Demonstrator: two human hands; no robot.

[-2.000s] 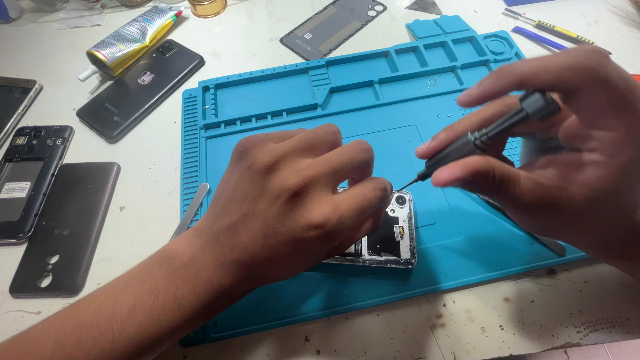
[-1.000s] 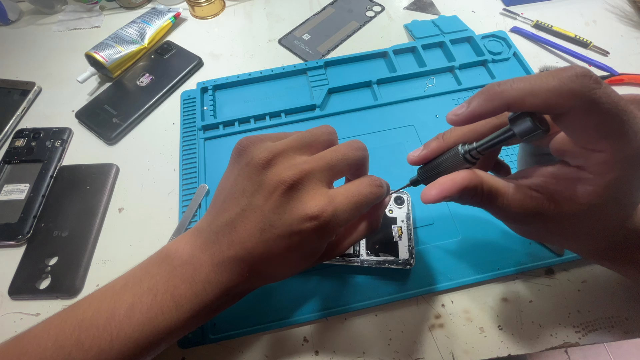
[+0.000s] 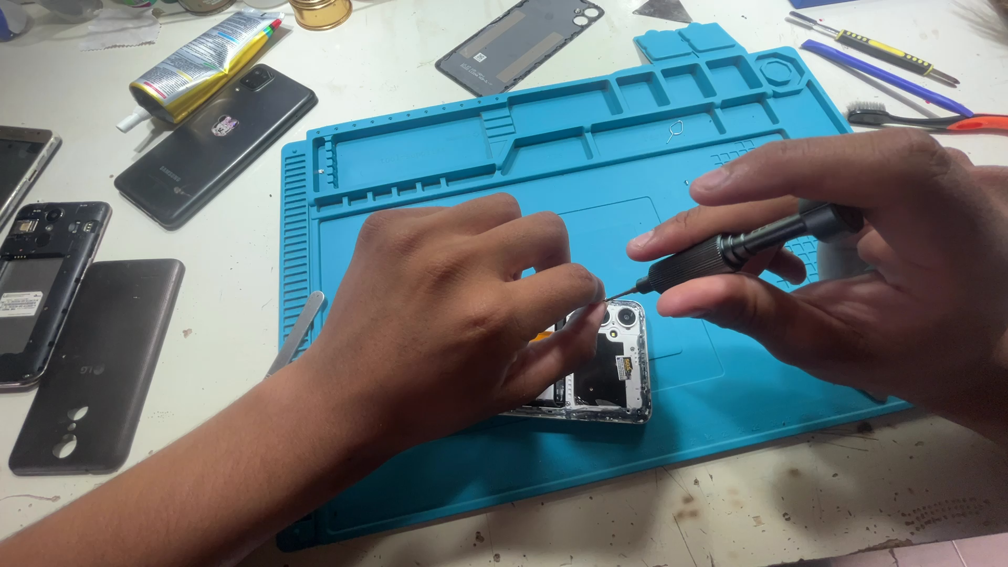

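An opened smartphone with its back off (image 3: 602,370) lies on a blue silicone repair mat (image 3: 441,480). My left hand (image 3: 472,299) is over the phone's left part, thumb and index finger pinched at the tip of the screwdriver beside the camera lenses; whatever lies between those fingertips is hidden. In my right hand (image 3: 827,260) is a black precision screwdriver (image 3: 697,264), slanting down to the left with its thin bit at my left fingertips. Its rear end rests against the right hand's fingers. A metal tweezers-like tool (image 3: 298,335) lies partly behind my left wrist.
Left of the mat are a black Samsung phone (image 3: 213,150), an LG back cover (image 3: 98,370), an opened phone (image 3: 43,291) and an adhesive tube (image 3: 205,67). A grey back cover (image 3: 516,43) lies behind the mat. A toothbrush (image 3: 906,118) and a blue pry tool (image 3: 882,77) lie at right.
My right hand and the screwdriver have shifted slightly, and the right fingers stand farther apart around the handle than two seconds ago. My left hand stays over the phone.
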